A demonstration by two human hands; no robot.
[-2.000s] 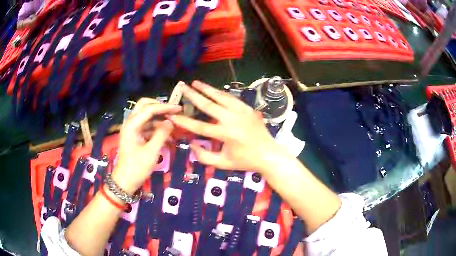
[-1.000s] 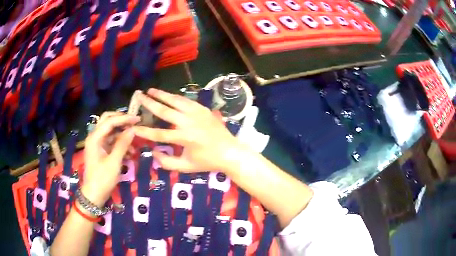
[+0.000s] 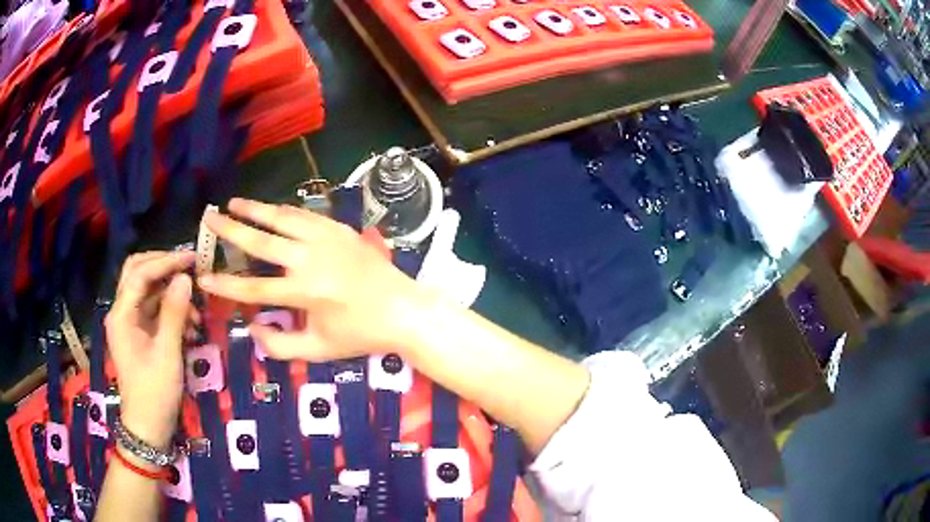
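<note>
A short beige strap piece (image 3: 207, 243) with a row of small holes stands upright between my fingertips. My left hand (image 3: 153, 331) pinches its lower left side; the grip is partly hidden. My right hand (image 3: 318, 277) has its fingers spread, with fingertips against the strap's top and lower end. Something dark shows between the fingers, too blurred to name. Below my hands, a red tray (image 3: 416, 403) bears slanting rows of pink watch cases (image 3: 319, 409) with navy straps (image 3: 406, 487). The cases lie with round black sensors up.
A metallic-topped bottle (image 3: 396, 184) stands inside a pale ring, beside white tissue (image 3: 451, 267). A navy strap pile (image 3: 556, 229) lies right. Stacked red trays (image 3: 291, 107) with hanging straps stand back left. Another case tray (image 3: 571, 56) is behind; a person's dark sleeve (image 3: 867, 408) shows lower right.
The view has swung right, so the bench and my hands appear further left. My hands keep nearly the same pose around the beige strap piece.
</note>
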